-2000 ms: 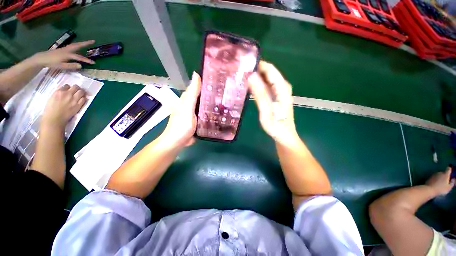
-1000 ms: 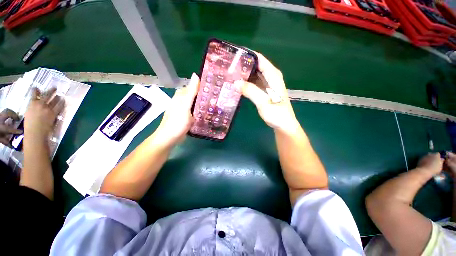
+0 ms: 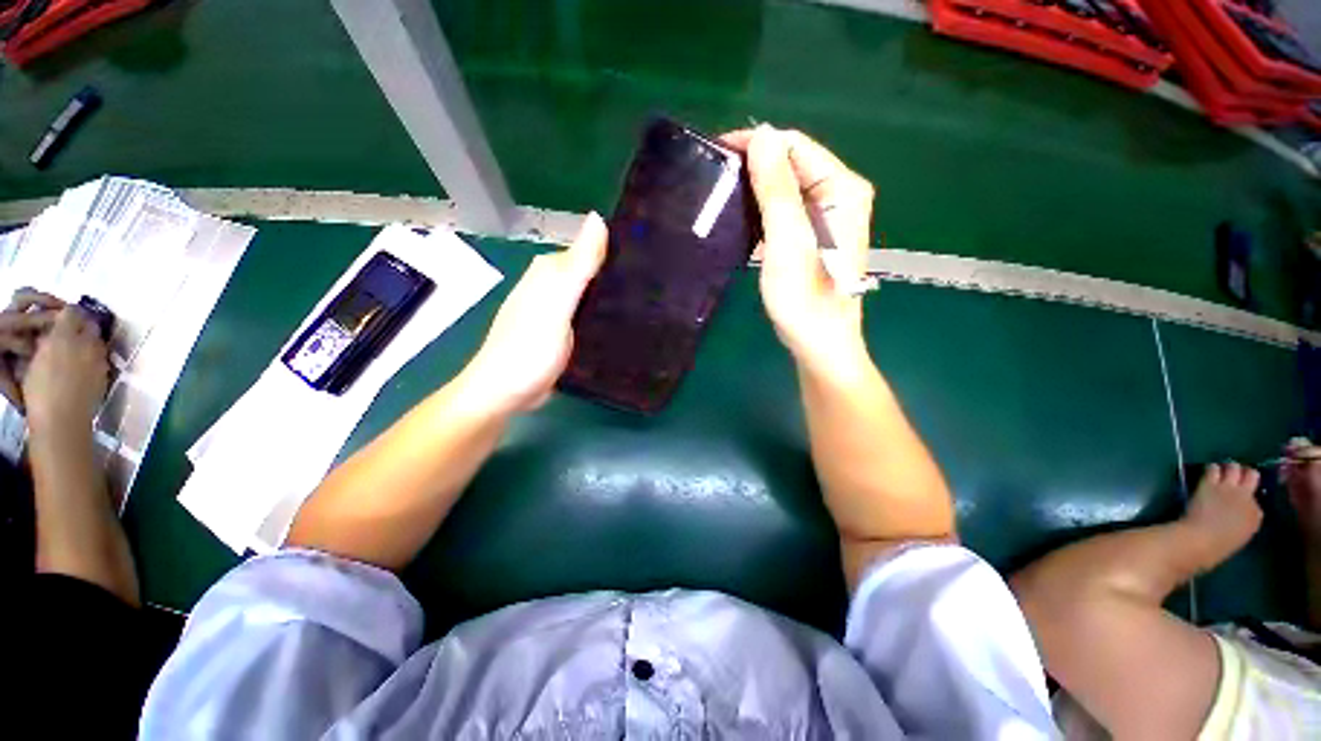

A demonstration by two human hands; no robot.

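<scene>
A large smartphone (image 3: 659, 275) with a dark screen and a white reflection near its top is held up in front of me, tilted a little to the right. My left hand (image 3: 536, 326) grips its left edge, thumb along the side. My right hand (image 3: 811, 232) is at its upper right edge, fingertips at the corner; a small white band shows on a finger. A dark keypad phone (image 3: 359, 322) lies on white paper sheets (image 3: 275, 460) to the left, its battery bay up.
A grey post (image 3: 435, 116) stands at upper left by the pale conveyor rail (image 3: 1014, 290). Red trays (image 3: 1050, 47) are at the far right. Small handsets lie on the green belt, left (image 3: 64, 128) and right (image 3: 1234, 264). Neighbours' arms reach in at left (image 3: 73, 463) and right (image 3: 1130, 579).
The smartphone's screen has gone from lit pink to dark. My right thumb has left the screen and my right hand has moved to the upper right edge. The left neighbour's hands have come together.
</scene>
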